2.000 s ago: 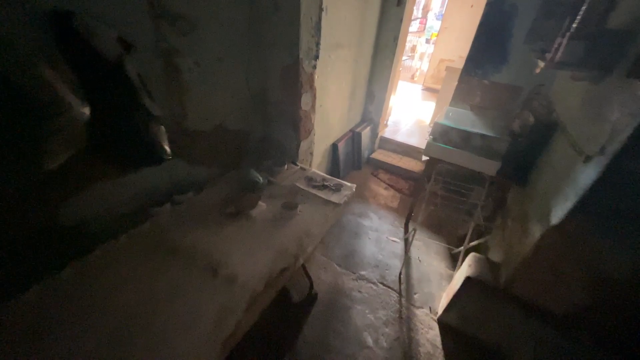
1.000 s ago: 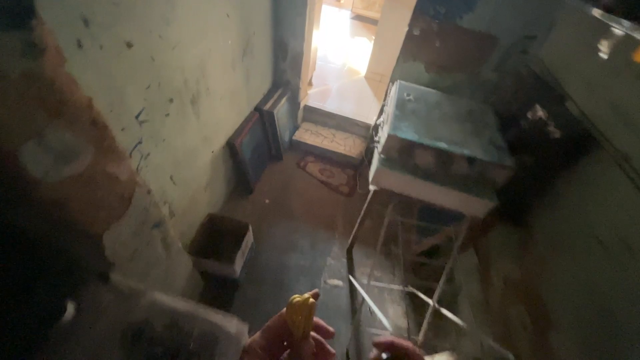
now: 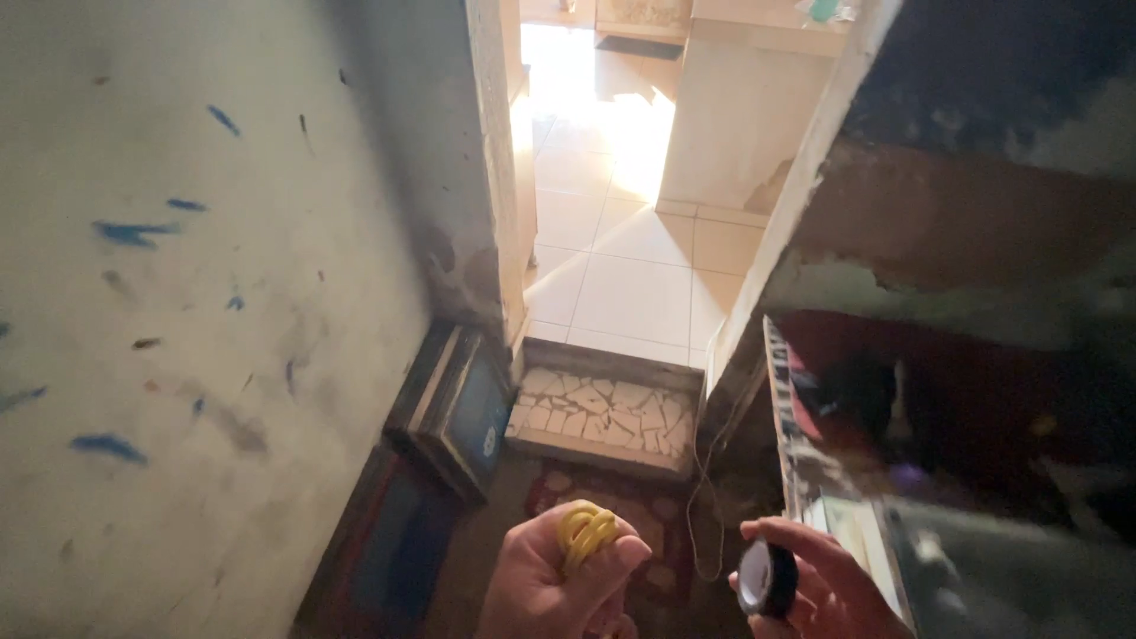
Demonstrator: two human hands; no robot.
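My left hand [image 3: 555, 577], at the bottom centre of the head view, is closed on a small coiled bundle of yellow cord or cable [image 3: 587, 534], pinched between thumb and fingers. To its right, my right hand [image 3: 821, 577] holds a roll of black tape [image 3: 769, 579] by its rim, with the pale inner core facing left. The two hands are apart, above a red patterned rug [image 3: 661, 532] on the floor.
A step topped with broken tile pieces [image 3: 603, 413] leads up to a bright tiled floor [image 3: 621, 275] through a doorway. Framed panels [image 3: 466, 408] lean against the left wall [image 3: 204, 266]. A thin cable [image 3: 697, 497] hangs right of the step. A glass-like surface [image 3: 1003, 568] lies at lower right.
The view has moved much closer to the doorway and step. Both hands, not visible two seconds ago, now show clearly; the yellow bundle was in my left hand one second ago too.
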